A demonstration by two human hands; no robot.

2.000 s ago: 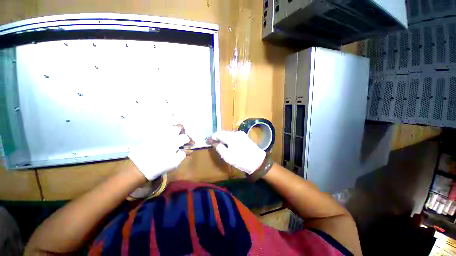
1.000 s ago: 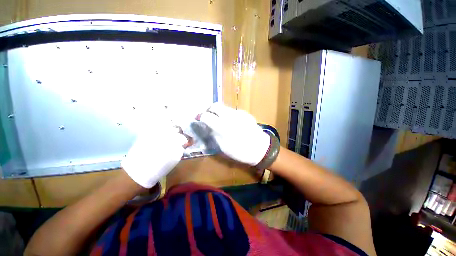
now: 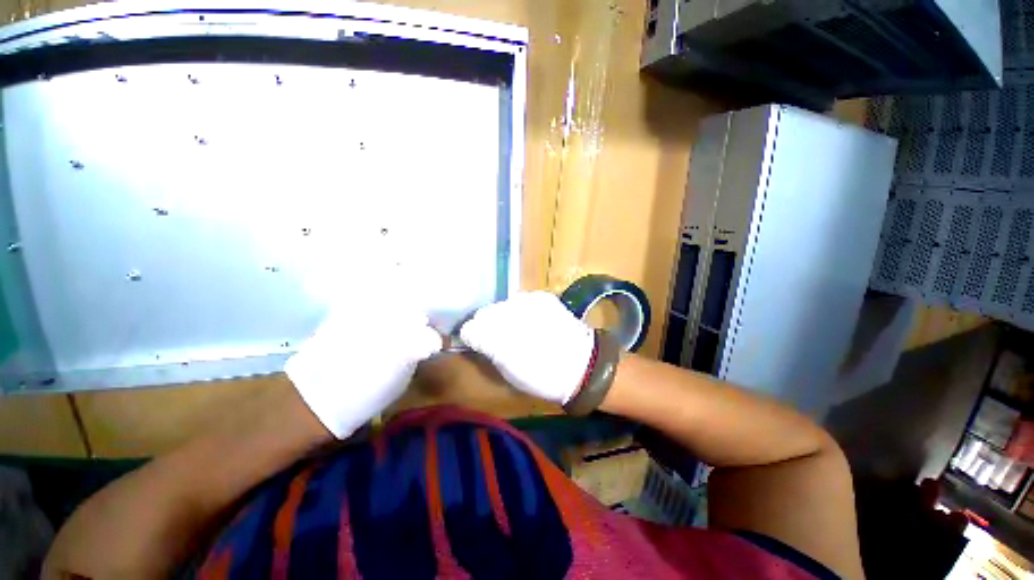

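An open silver-white chassis tray (image 3: 249,204) with small dark studs on its floor lies in front of me. My left hand (image 3: 365,360), in a white glove, is at the near edge of the tray, right of its middle. My right hand (image 3: 533,342), also in a white glove, is at the tray's near right corner. The fingertips of both hands nearly meet over the near edge. Whether they pinch a tape piece cannot be made out. A green masking tape roll (image 3: 642,318) lies just beyond my right hand, partly hidden by it.
A grey chassis (image 3: 811,227) stands on the bench to the right, with another grey chassis (image 3: 839,45) behind it. A stack of perforated chassis (image 3: 952,249) is at the far right. The brown bench top (image 3: 618,147) shows between tray and chassis.
My right hand has moved down from over the tray floor to its near edge, beside my left hand. The green tape roll shows more than a second ago. The view has shifted slightly.
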